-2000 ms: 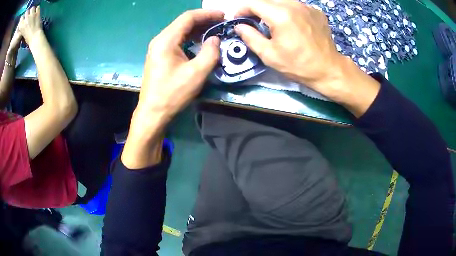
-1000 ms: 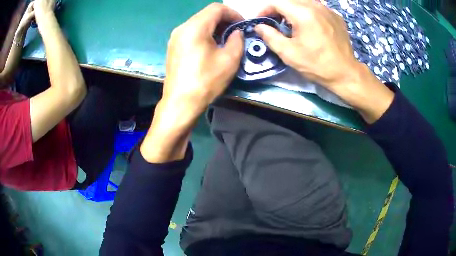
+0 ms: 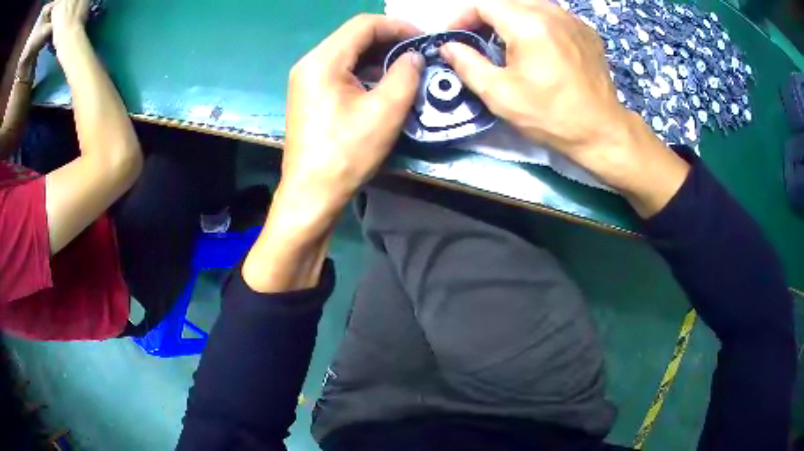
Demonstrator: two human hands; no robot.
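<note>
A dark rounded-square housing [image 3: 443, 125] is held at the bench's near edge, open side facing me, with a lighter ring-shaped hub in its middle. My left hand [image 3: 346, 110] grips its left side, with the thumb inside near the far rim. My right hand [image 3: 547, 84] grips its right side, with the thumb also inside near the far rim. A small dark part shows between the thumb tips; its shape is too small to tell. Both hands are bare and partly hide the housing's sides.
A heap of small dark inserts with white spots [image 3: 674, 66] lies on the right of the green bench [image 3: 203, 57]. A white sheet [image 3: 529, 150] lies under the housing and hands. Dark housings [image 3: 796, 136] stand at the far right. A person in red [image 3: 75, 255] works at the left, near a blue stool [image 3: 181, 321].
Hands and housing appear further right in the picture than two seconds ago, as the whole view has shifted. Both thumbs are still inside the housing, closer together near the far rim.
</note>
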